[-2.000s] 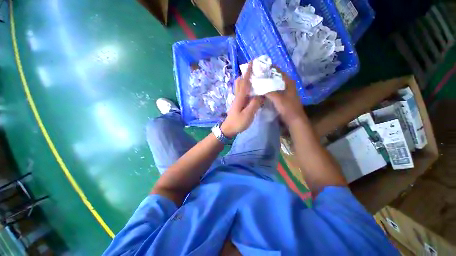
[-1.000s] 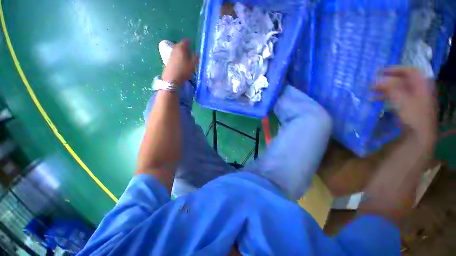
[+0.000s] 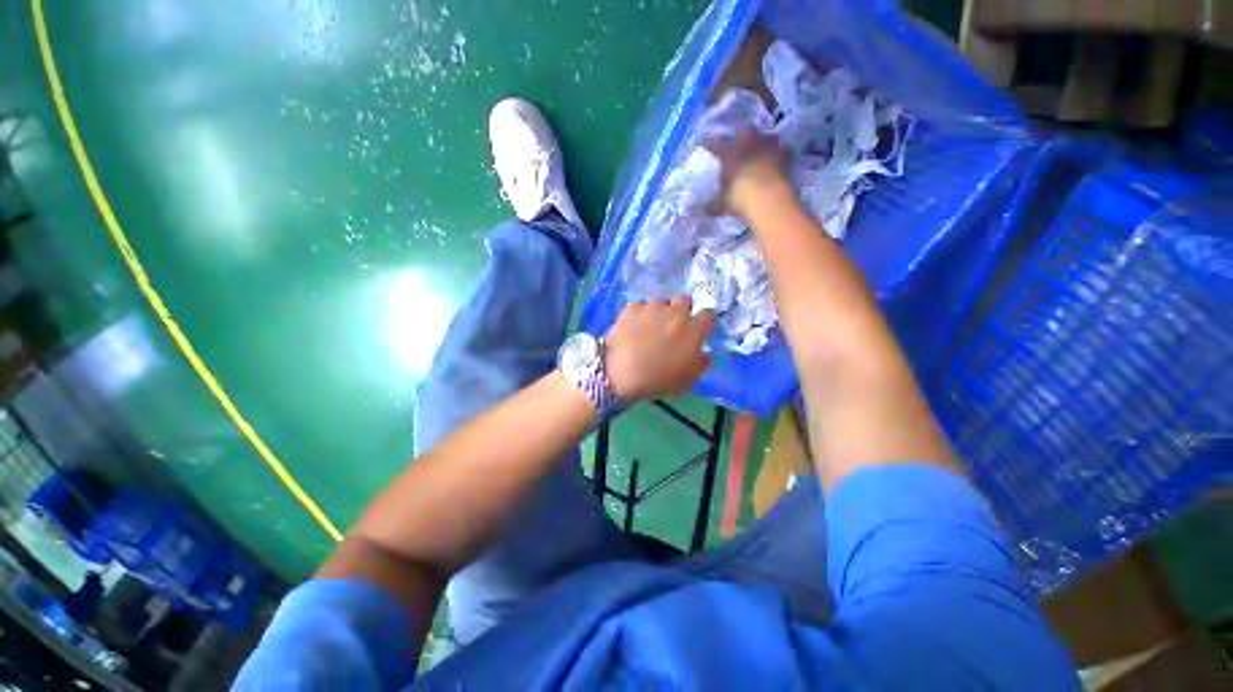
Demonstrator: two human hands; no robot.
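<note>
White strips [image 3: 737,291] lie tangled in the small blue crate [image 3: 659,146] in front of my knees. My right hand [image 3: 746,169] reaches down into the heap in the middle of the crate; its fingertips are blurred and partly hidden among the strips. My left hand [image 3: 659,349], with a silver watch on the wrist, is at the crate's near left corner. Its fingers are curled at the rim beside the nearest strips, and it is unclear whether they hold the rim, a strip or nothing.
A larger blue crate [image 3: 1082,331] with slotted sides stands tilted against the small crate's right side. A black metal stand [image 3: 659,480] shows below the small crate. Brown cartons [image 3: 1116,602] are at lower right and upper right. Blue crates [image 3: 156,534] are at far left.
My right hand has moved left from the large crate into the small crate's heap. My left hand has come from the left side to the near corner. The view has shifted and the crates look tilted.
</note>
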